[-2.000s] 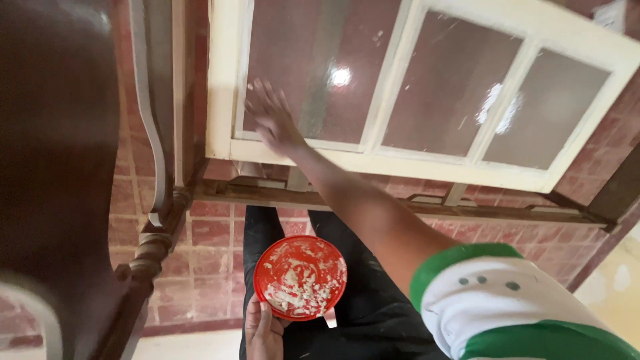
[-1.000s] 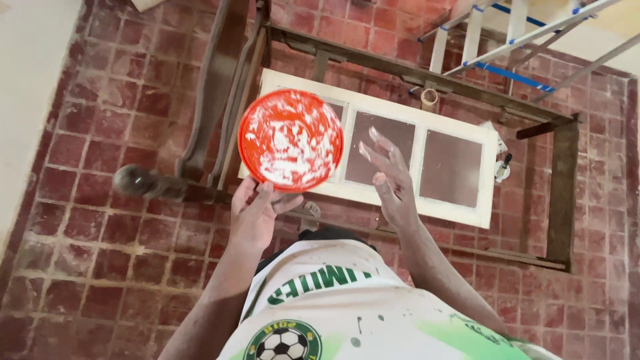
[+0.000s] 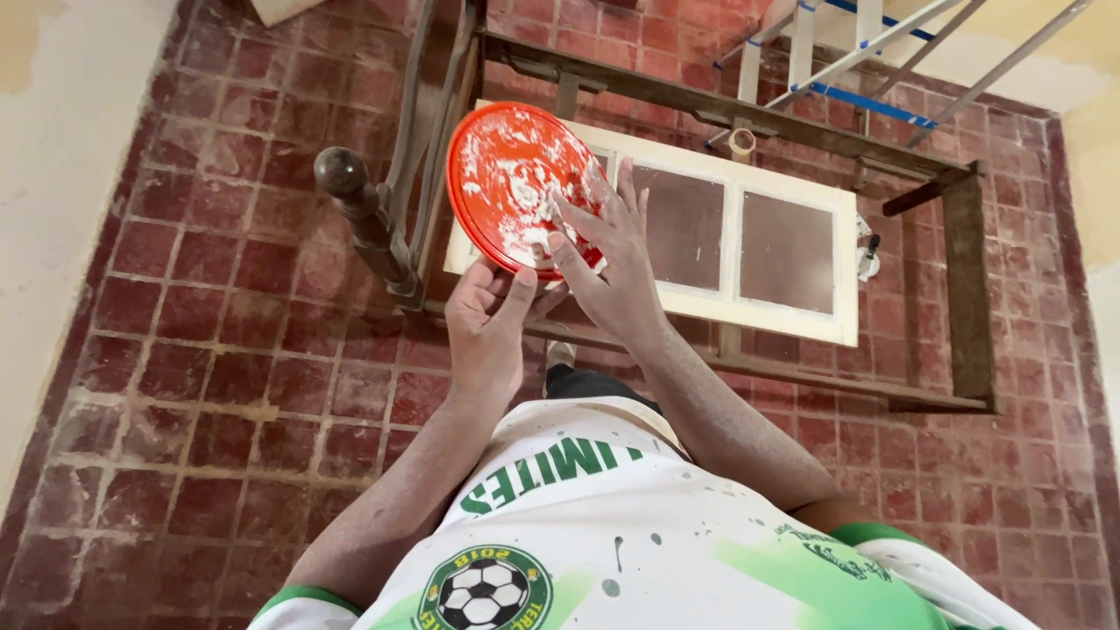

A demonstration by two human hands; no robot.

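My left hand point(image 3: 492, 311) grips the near rim of a round red plastic lid point(image 3: 503, 175), smeared with white putty-like paste and crumbs. Fingers of my right hand point(image 3: 612, 254) lie over the lid's right side and seem to touch the paste; whether they pinch any of it cannot be told. Beyond and below the lid, a cream-painted glazed window frame point(image 3: 796, 328) lies across a dark wooden bed frame point(image 3: 971, 289). The lid hides the window's left pane in part.
A turned wooden bedpost point(image 3: 346, 179) juts out at the left. A roll of tape point(image 3: 742, 142) sits on the far rail. A small tool point(image 3: 869, 249) lies past the window's right end. An aluminium stepladder point(image 3: 862, 66) stands at the back right, on red floor tiles point(image 3: 210, 367).
Two seconds ago my right hand was over the window's left pane; one second ago it was apart from the lid, and now it is at the paste. The view has swung widely.
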